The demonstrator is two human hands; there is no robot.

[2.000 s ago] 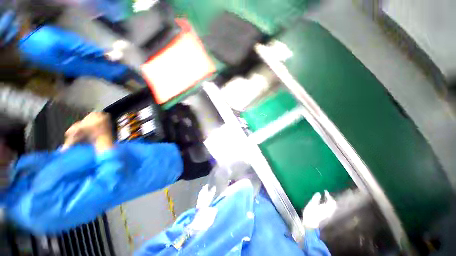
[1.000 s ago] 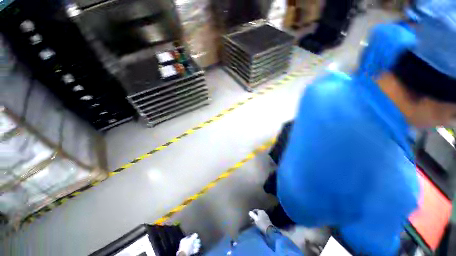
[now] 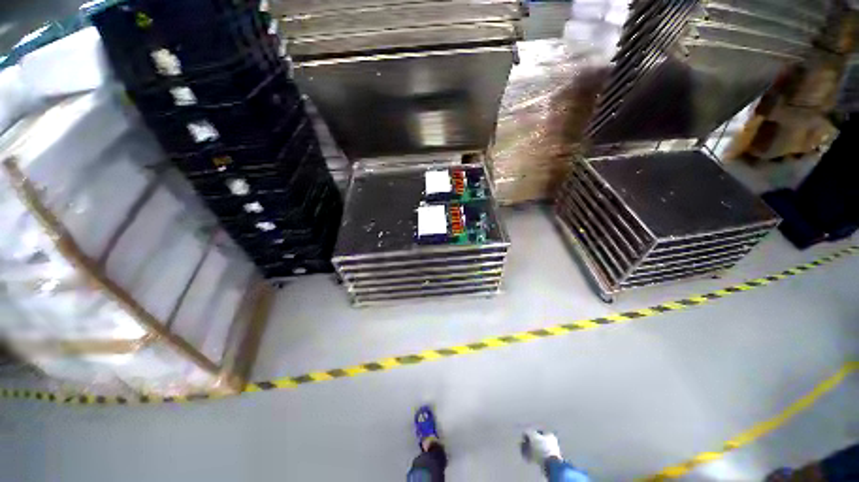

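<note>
Two green power circuit boards (image 3: 454,223) lie side by side on the dark top shelf of a metal rack (image 3: 377,212) ahead. Each has a white block, orange-copper parts and dark parts. My right hand (image 3: 541,446), in a white glove with a blue sleeve, is small at the bottom edge, well short of the rack. Its fingers are too blurred to read, and I see nothing clearly held. My left hand is out of the picture.
A second low rack (image 3: 678,193) stands right of the first. Black bins (image 3: 235,151) are stacked left, beside a wrapped white pallet load (image 3: 122,235). Yellow-black tape (image 3: 471,345) crosses the floor. My blue shoe (image 3: 426,424) shows below.
The view has turned right and moved closer to the racks. The person in blue and the black frame at the bottom have left view. My left hand has also left view.
</note>
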